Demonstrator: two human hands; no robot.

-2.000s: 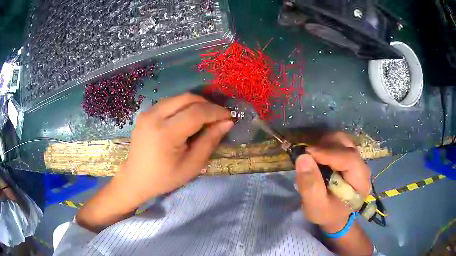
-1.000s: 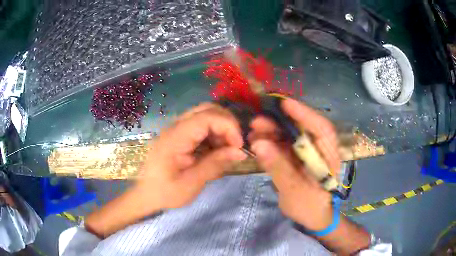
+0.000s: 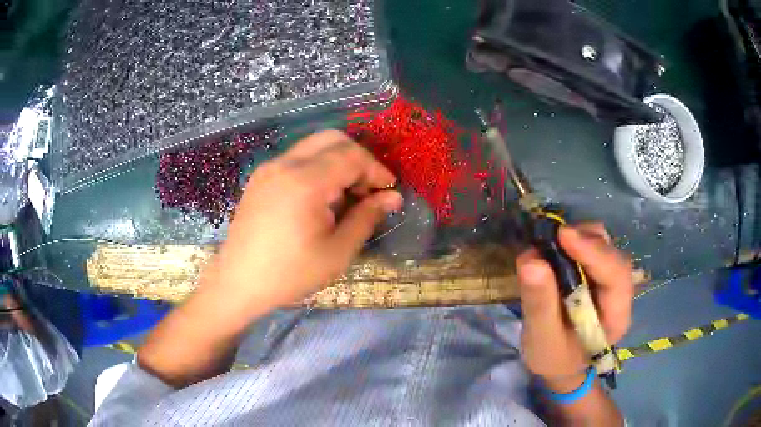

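My right hand [image 3: 580, 292] holds the soldering iron [image 3: 576, 288] by its black grip, its metal tip pointing up and left, right of the red lead wires [image 3: 421, 150]. The tip is apart from my left hand. My left hand [image 3: 300, 225] is above the wooden strip [image 3: 400, 283], thumb and forefinger pinched together. A thin pale strand shows just below the fingertips; whether they also grip a tiny part is too small to tell. Maroon bead-like grains [image 3: 200, 179] lie in a pile left of the wires, partly behind my left hand.
A clear tray [image 3: 225, 121] of small grey-silver parts fills the back left. A black boxy frame [image 3: 567, 54] stands at the back right, beside a white bowl [image 3: 694, 150] of silvery grains. A clear plastic bag [image 3: 37, 359] hangs at the far left.
My hands were close together one second ago and are now apart. My right hand has moved right with the iron, whose tip has left the red wires. My left hand has moved slightly up and left.
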